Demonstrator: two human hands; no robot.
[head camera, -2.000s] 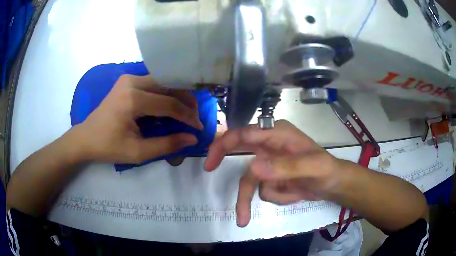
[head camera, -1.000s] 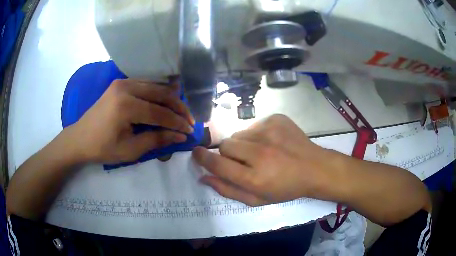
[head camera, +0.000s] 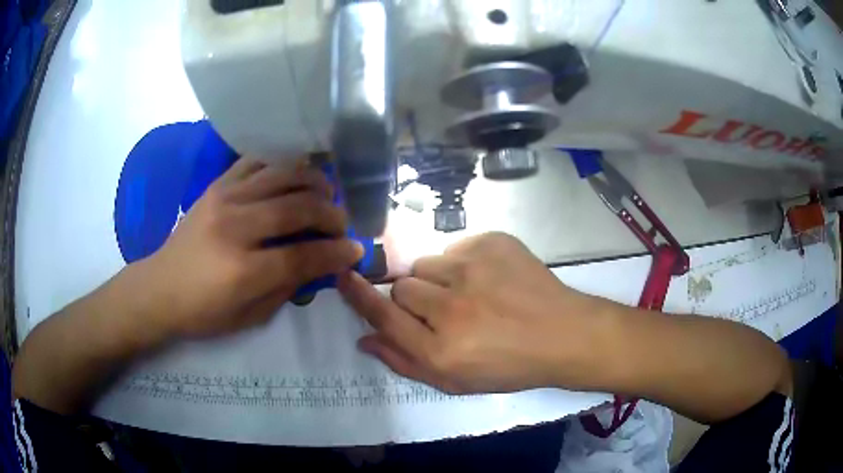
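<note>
A blue fabric piece (head camera: 152, 194) lies on the white table at the left of the sewing machine head (head camera: 268, 83), with its right part near the needle area. My left hand (head camera: 268, 245) is on the fabric, thumb and fingers pinching it close to its right edge. My right hand (head camera: 462, 309) is just right of it, fingers curled, with a fingertip at the fabric's edge by my left thumb. Whether it grips the fabric cannot be told. The chrome guard (head camera: 362, 120) and the machine head hide the needle and presser foot.
The tension discs (head camera: 504, 102) are above my right hand. Snips (head camera: 638, 208) with a red strap (head camera: 656, 282) lie to the right, the strap hanging over the front edge. An orange part (head camera: 806, 218) is at far right. A printed ruler scale (head camera: 277, 390) runs along the front edge.
My right hand has come left from open spread fingers to the fabric's edge. My left hand has shifted slightly, and the fabric's lower left corner no longer shows. The camera view has shifted.
</note>
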